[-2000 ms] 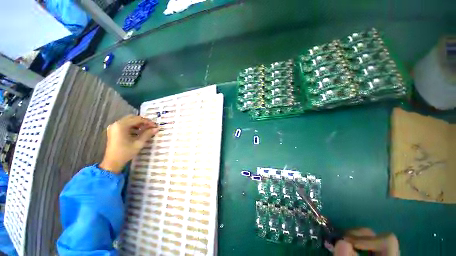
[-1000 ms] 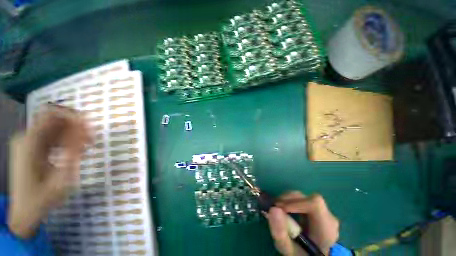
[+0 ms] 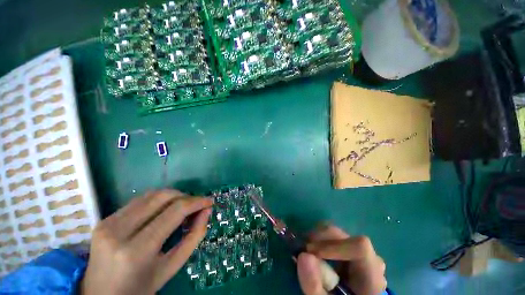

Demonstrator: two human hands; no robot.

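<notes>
A green PCB panel [image 3: 230,256] lies on the mat before me. My right hand [image 3: 339,259] holds the soldering iron [image 3: 277,226] like a pen, its metal tip over the panel's upper right part. My left hand [image 3: 147,242] is over the panel's upper left edge, thumb and forefinger pinched together. Whether something tiny is between those fingertips I cannot tell. Two small white parts with dark blue borders, one [image 3: 123,140] and another [image 3: 162,149], lie loose on the mat above my left hand.
A blister tray [image 3: 54,167] lies at the left. Stacked PCB panels [image 3: 259,43] stand at the back. A tan cardboard pad [image 3: 383,138] with solder scraps is at the right, below a pale tape roll [image 3: 397,40]. A black box [image 3: 472,121] and cables are at the far right.
My left hand has moved right from the blister tray to the panel's upper left edge. The view has shifted, so the tray sits further left. The iron remains in my right hand over the panel.
</notes>
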